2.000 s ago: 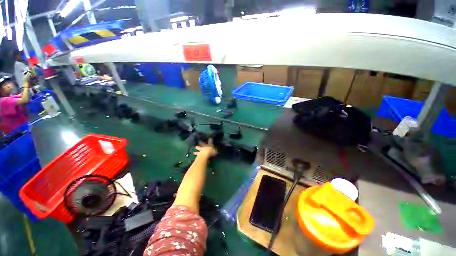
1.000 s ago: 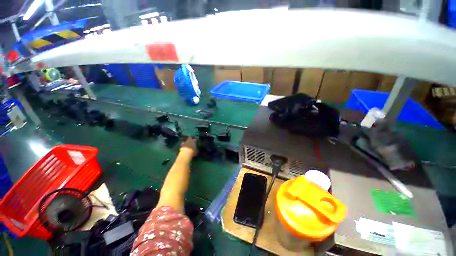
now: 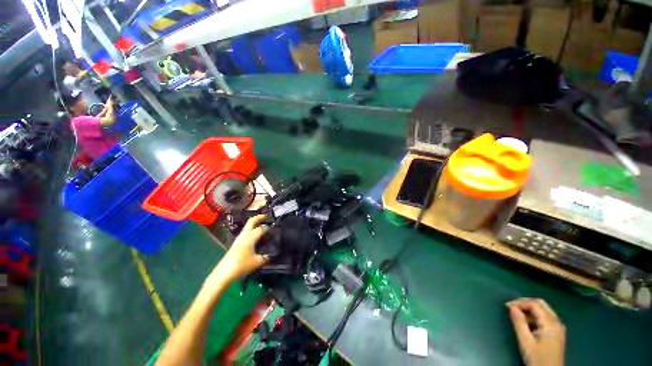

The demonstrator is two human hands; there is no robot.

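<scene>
Black power adapters with tangled cords lie in a large pile at the centre of the green bench. My left hand is at the pile's left side, fingers curved against dark adapters; whether it grips one is unclear. My right hand rests at the lower right, below the tester, fingers loosely curled and nothing visible in it. Black cords and a small white block lie between the pile and my right hand.
A red basket with a small fan stands behind the pile. An orange-lidded bottle and a phone are on the wooden board. Blue baskets and a person in pink are left.
My left hand has come back from the far bench strip to the near pile. The adapters it was touching are gone from there, and the near pile looks larger. My right hand has come into view.
</scene>
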